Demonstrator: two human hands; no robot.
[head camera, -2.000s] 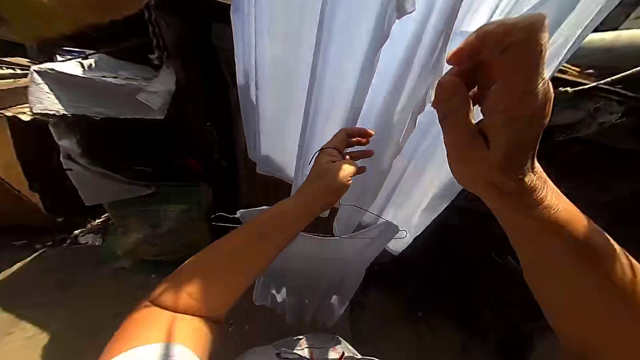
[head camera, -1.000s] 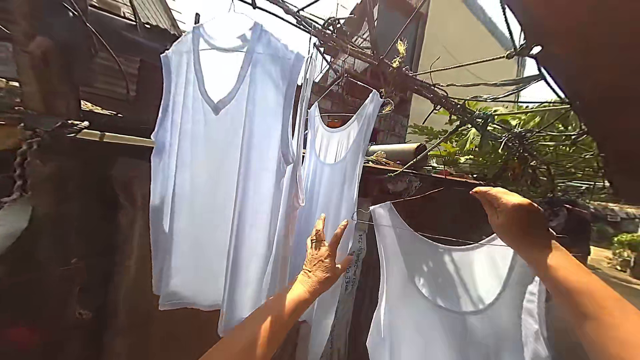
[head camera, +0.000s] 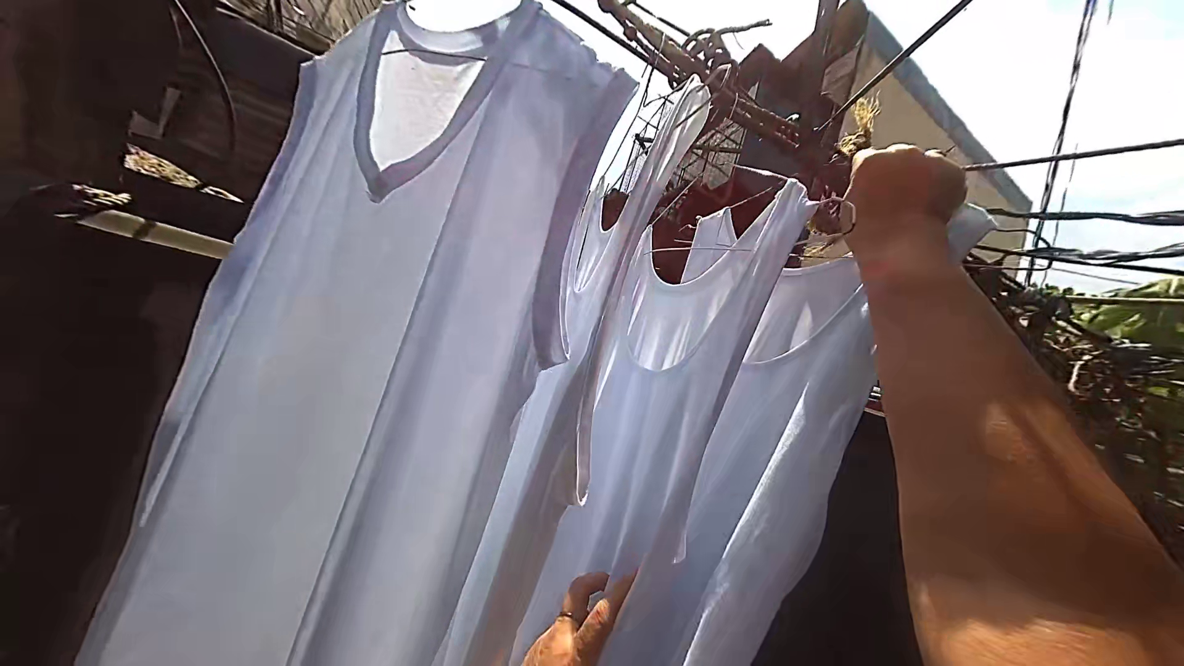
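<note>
A white sleeveless V-neck shirt (head camera: 370, 370) hangs at the left. Beside it, a white tank top (head camera: 666, 407) hangs on a wire hanger (head camera: 703, 248). Another white tank top (head camera: 786, 407) hangs behind it at the right, close under my right hand (head camera: 906, 199). That hand is closed in a fist near the overhead line, with a thin wire loop at its finger side; it grips what looks like the hanger's wire. My left hand (head camera: 583, 620), wearing a ring, is low at the middle tank top's front, its fingers bent against the cloth; whether they pinch it is unclear.
Twisted branches and cords (head camera: 740, 111) run overhead, with a dark rope (head camera: 897, 65) rising to the right. A pale pole (head camera: 157, 231) is at the left by a dark wall. Several cables (head camera: 1110, 217) and green foliage (head camera: 1138, 319) are at the right.
The right-hand tank top, lower and apart from the others one second ago, now hangs close beside them. My right hand has risen to the overhead line. The view has swung up from the ground.
</note>
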